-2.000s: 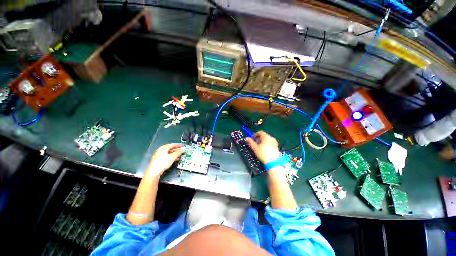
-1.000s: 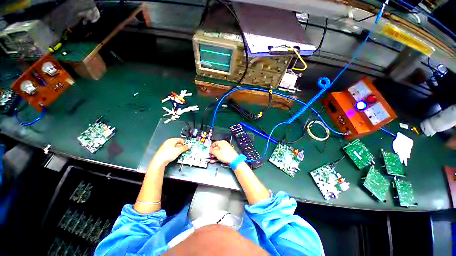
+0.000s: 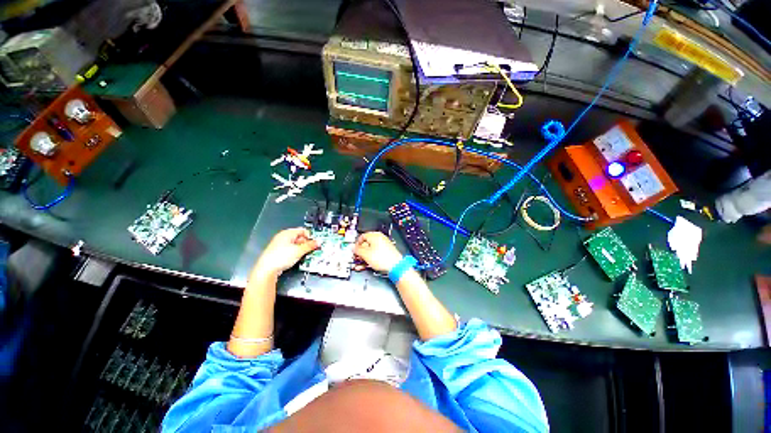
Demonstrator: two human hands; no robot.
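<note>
A green-white circuit board (image 3: 330,254) lies on the flat grey plate (image 3: 270,245), with dark leads and a blue cable (image 3: 365,182) at its back edge. My left hand (image 3: 292,251) is at the board's left edge, fingertips bent onto it. My right hand (image 3: 377,253), with a blue wrist strap (image 3: 403,269), is at its right edge, fingertips touching it. The fingers look closed on the edges, but the contact is too small to tell surely. The black remote control (image 3: 416,241) lies just right of my right hand, the blue pen (image 3: 435,217) behind it.
Other boards lie left (image 3: 161,224) and right (image 3: 485,263), (image 3: 559,301), with several plain green boards (image 3: 638,302) at far right. An oscilloscope (image 3: 363,87) and orange-red box (image 3: 613,173) stand behind. White-red clips (image 3: 298,169) lie behind the plate. A board tray (image 3: 139,364) is below the bench edge.
My right hand has left the remote control and pen and moved left to the board's right edge. The pen now lies on the bench. My left hand has stayed at the left edge.
</note>
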